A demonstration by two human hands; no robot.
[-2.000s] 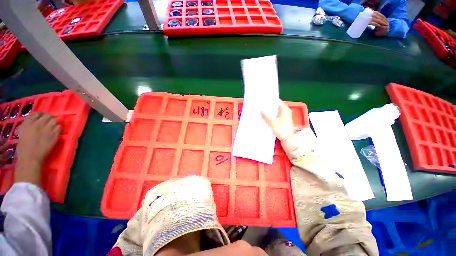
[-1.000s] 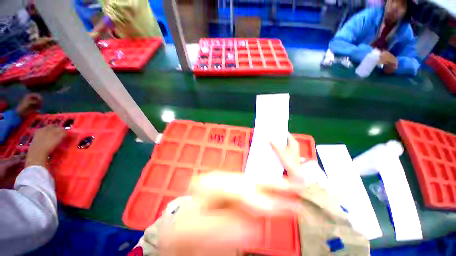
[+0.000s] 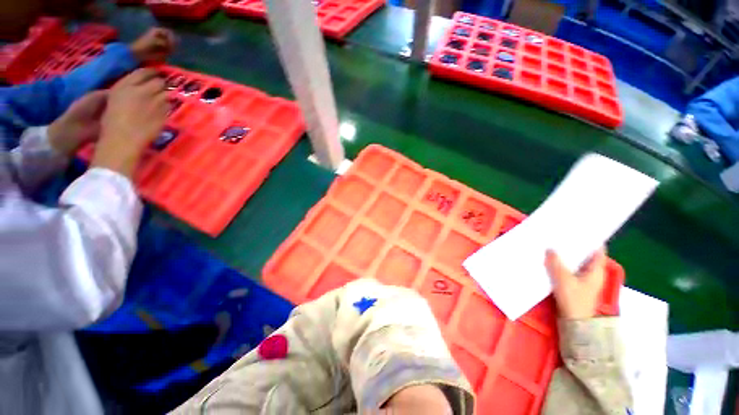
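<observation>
My right hand holds a white sheet near its lower right edge, thumb on top, above the right part of an orange-red compartment tray. The sheet is tilted and slightly curved. The pockets of the tray that show are empty, and some carry dark handwritten marks. My left beige sleeve crosses the tray's lower part. Only a bit of my left wrist shows at the bottom edge, and the hand itself is cut off.
A neighbour's hands work at a tray with dark round parts on the left. A grey-white post stands between the trays. Another parts tray lies across the green belt. White sheets and a white bottle lie at right.
The view has turned left, so the tray looks slanted and shifted right. The sheet, upright in the picture before, now slants to the upper right. My left hand, blurred over the tray before, has left the picture.
</observation>
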